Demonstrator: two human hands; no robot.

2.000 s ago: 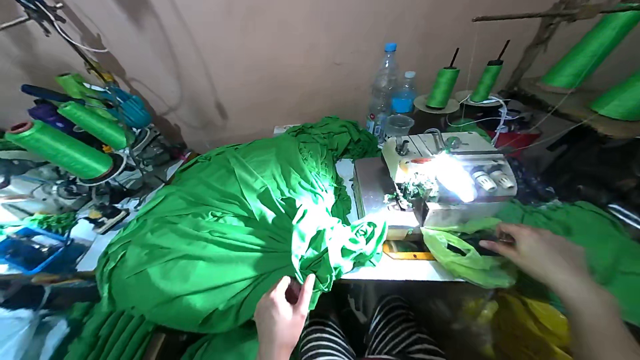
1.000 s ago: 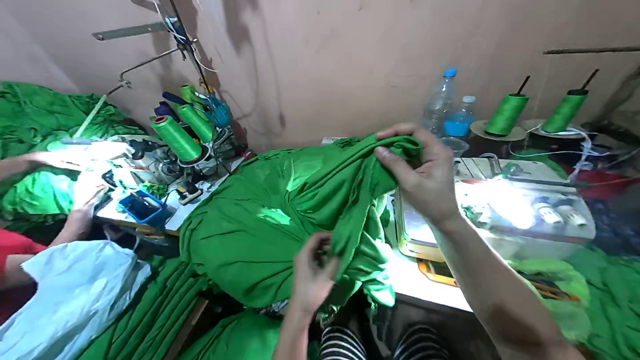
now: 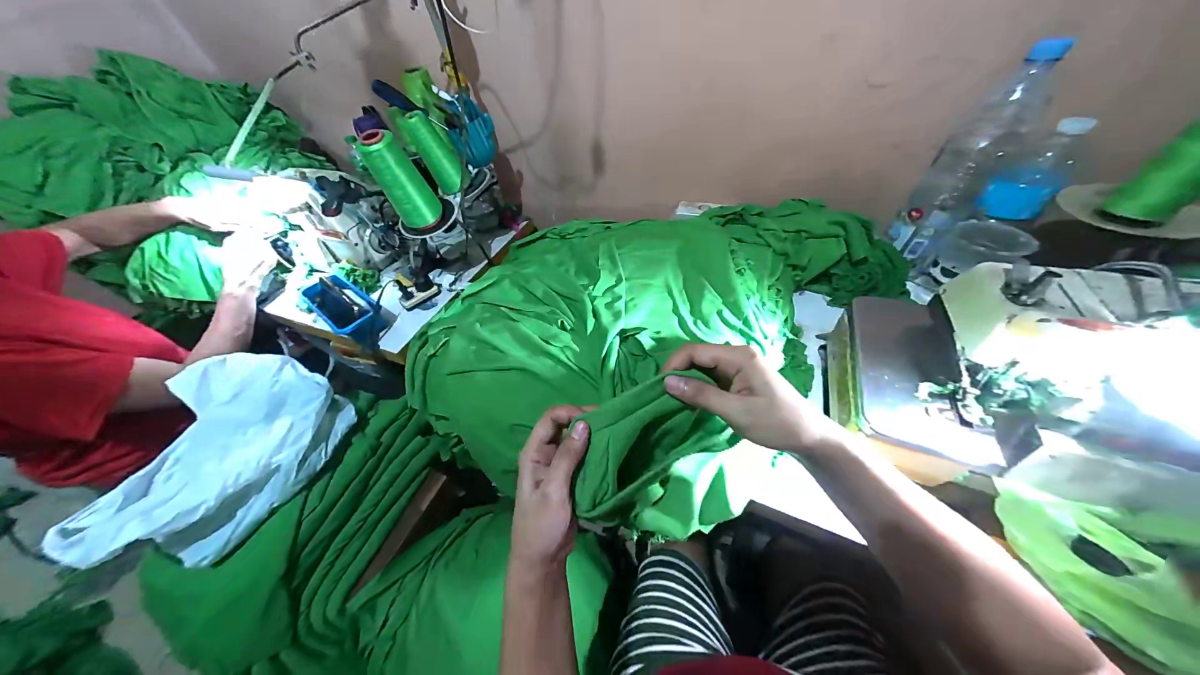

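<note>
Both hands hold the folded edge of a piece of green fabric (image 3: pixel 647 422) above my lap. My left hand (image 3: pixel 553 469) pinches its left end between thumb and fingers. My right hand (image 3: pixel 750 394) grips the same edge further right, thumb in front. Behind them a large heap of green fabric (image 3: pixel 525 328) covers the table. To the right stands a sewing machine (image 3: pixel 1050 375), partly washed out by its bright lamp, with green scraps near its needle area.
At left, a co-worker in a red shirt (image 3: pixel 66 375) works at another sewing machine (image 3: pixel 347 225). A blue basket (image 3: pixel 342 305) and green thread cones (image 3: pixel 398 178) stand there. Plastic bottles (image 3: pixel 984 141) are at back right; a light green plastic bag (image 3: pixel 1097 562) lies at lower right.
My right hand was at the plastic bag, then raised fabric high; now it is lower, with both hands close together on the fabric edge. The view has swung left.
</note>
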